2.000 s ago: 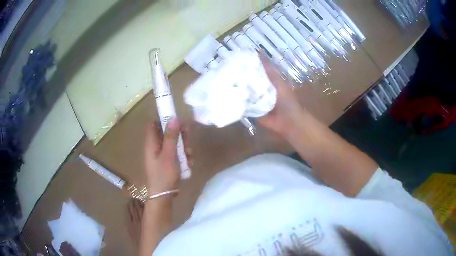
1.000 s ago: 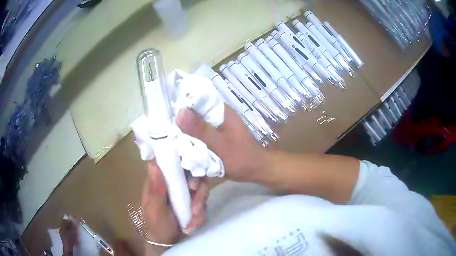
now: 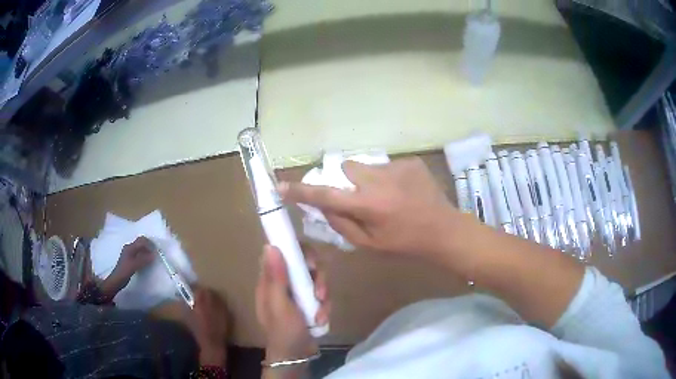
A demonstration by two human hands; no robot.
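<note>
A white pen-shaped device [image 3: 287, 240] with a dark ring and a clear cap [image 3: 254, 159] is held upright, tilted, cap end away from me. My left hand [image 3: 290, 303] is closed around its lower body. My right hand [image 3: 385, 203] is beside the cap, index finger extended to the cap's edge. A crumpled white wiping cloth [image 3: 326, 178] is under and around its curled fingers. Whether the finger touches the cap is hard to tell.
A row of several white pens [image 3: 545, 192] lies at right, with a white block [image 3: 468, 152] at its upper left. A translucent bottle [image 3: 480, 46] stands on the pale sheet [image 3: 415, 96]. At left, another person's hands [image 3: 211, 318] hold a pen over white wipes [image 3: 122, 240].
The view has turned left. The cloth, earlier wrapped around the pen's middle, is now off it in my right hand, and my right index finger is extended. My left hand still holds the pen.
</note>
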